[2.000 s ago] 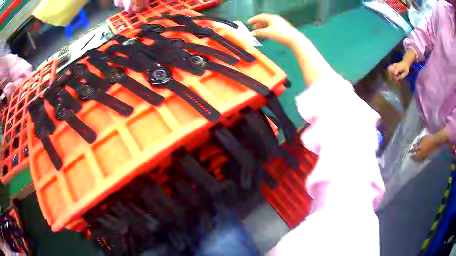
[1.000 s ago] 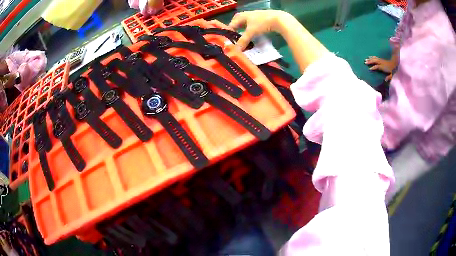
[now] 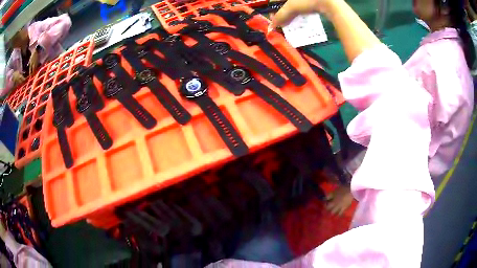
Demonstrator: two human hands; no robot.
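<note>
An orange compartment tray [image 3: 123, 163] fills the middle, tilted in view. Rows of black smartwatches [image 3: 193, 88] lie across its far half, their straps towards me. One round face is lit or reflecting. Many watch straps [image 3: 193, 201] hang dark and blurred beneath the tray's near edge. My right hand [image 3: 293, 14] is at the tray's far right corner, near strap ends, partly cut off by the top edge. Its fingers are bent; whether they grip the rim is unclear. I cannot make out my left hand.
A white paper slip [image 3: 305, 30] lies beyond the right corner. Another orange tray [image 3: 39, 112] lies left, one more [image 3: 180, 10] behind. A person in pink [image 3: 444, 89] is close on the right; a hand [image 3: 340, 201] shows low right. Another pink sleeve [image 3: 48, 32] is far left.
My right hand has come from beyond the tray to its far right corner. The view has shifted, and the person on the right shows more fully. The paper slip is more exposed.
</note>
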